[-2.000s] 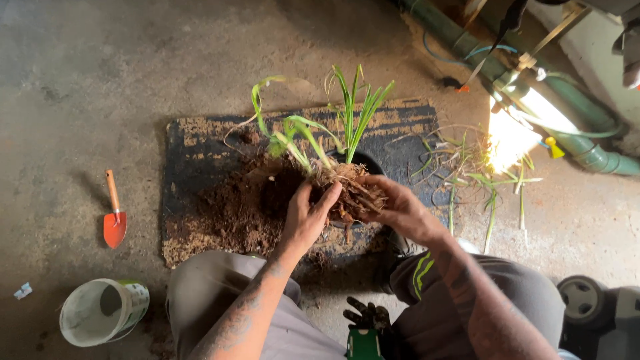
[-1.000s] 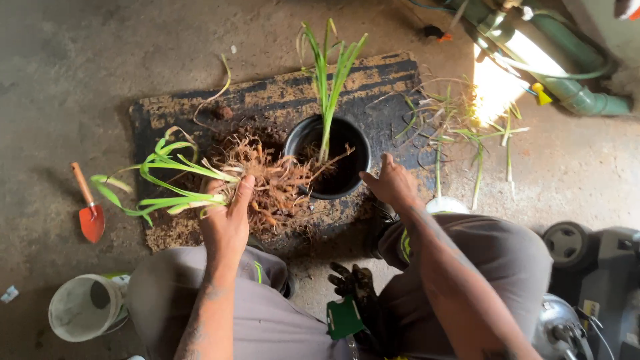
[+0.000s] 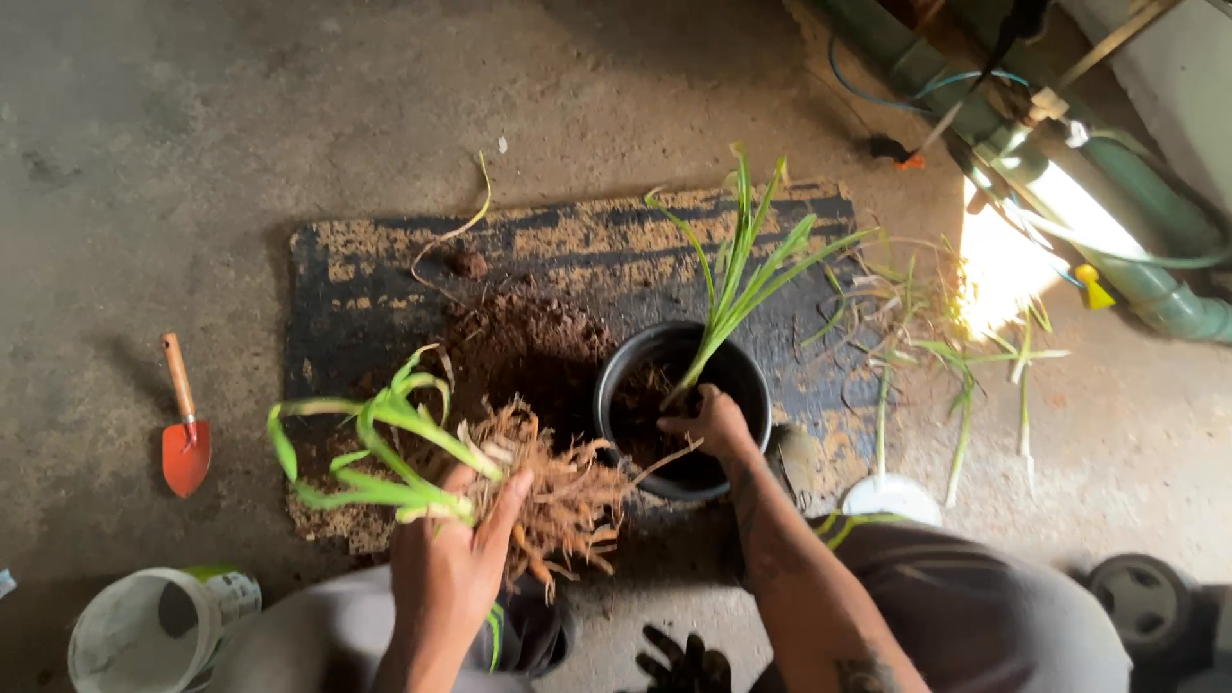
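My left hand (image 3: 460, 539) grips a green leafy plant with a thick mass of bare roots (image 3: 558, 491); its leaves point left and its roots reach toward the pot. My right hand (image 3: 710, 422) is inside the round black plastic pot (image 3: 604, 385), its fingers at the base of a second green plant (image 3: 736, 289) that stands tilted in the pot. Whether the fingers close on that stem cannot be told. Dark soil (image 3: 525, 337) lies heaped on a worn black board (image 3: 385, 260) left of the pot.
An orange hand trowel (image 3: 186, 452) lies on the concrete at left, above a white bucket (image 3: 144, 630). Loose leaves (image 3: 905, 308) are strewn right of the board. Green pipes (image 3: 1145, 279) run at upper right. A dark glove (image 3: 683, 664) lies between my legs.
My right hand has moved from beside the pot's rim into the pot, at the standing plant's base. Two seconds ago both hands were on the root mass; my left hand still holds it.
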